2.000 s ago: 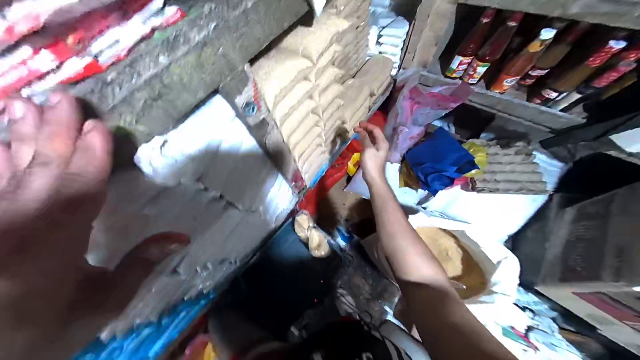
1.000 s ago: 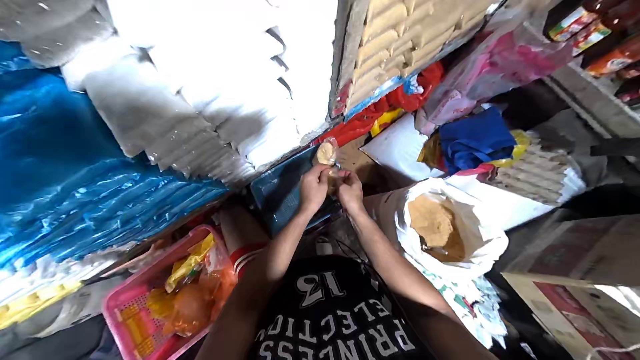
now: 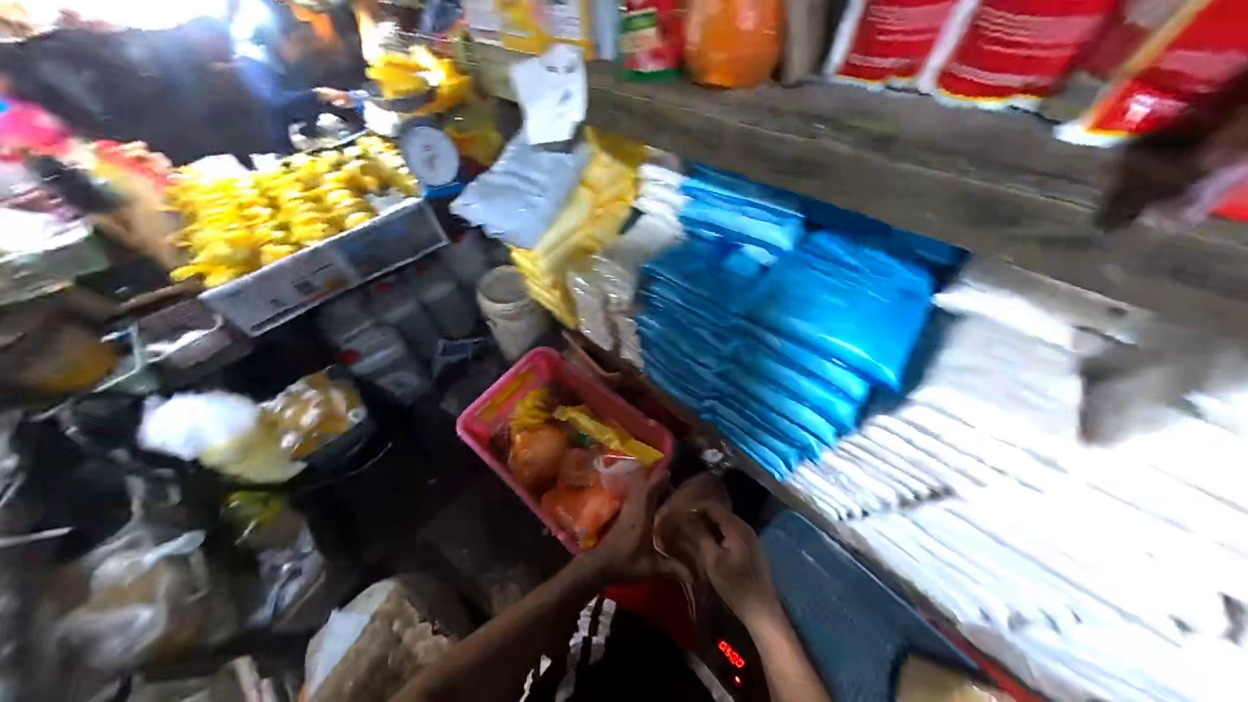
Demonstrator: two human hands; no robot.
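Low in the middle of the head view, my left hand (image 3: 629,531) and my right hand (image 3: 726,551) are close together at the near right corner of a pink plastic basket (image 3: 502,478). A small, blurred clear plastic bag (image 3: 680,531) appears between them, gripped by my right hand. Whether the fingers of my left hand also close on it cannot be told. Inside the basket lie orange packets (image 3: 582,507) and a yellow packet (image 3: 609,434). Below my right hand glows a red digital display (image 3: 730,654).
Stacks of blue plastic packs (image 3: 780,331) and white packs (image 3: 1053,507) cover the shelf at right. A dial scale (image 3: 430,154) stands behind, beside a box heaped with yellow packets (image 3: 292,210). Plastic bags (image 3: 219,434) lie at left; a white bucket (image 3: 512,310) stands beyond the basket.
The view has swung far to the left. My hands, together near the brown packs one second ago, are now beside the pink basket. Two seconds ago they were apart.
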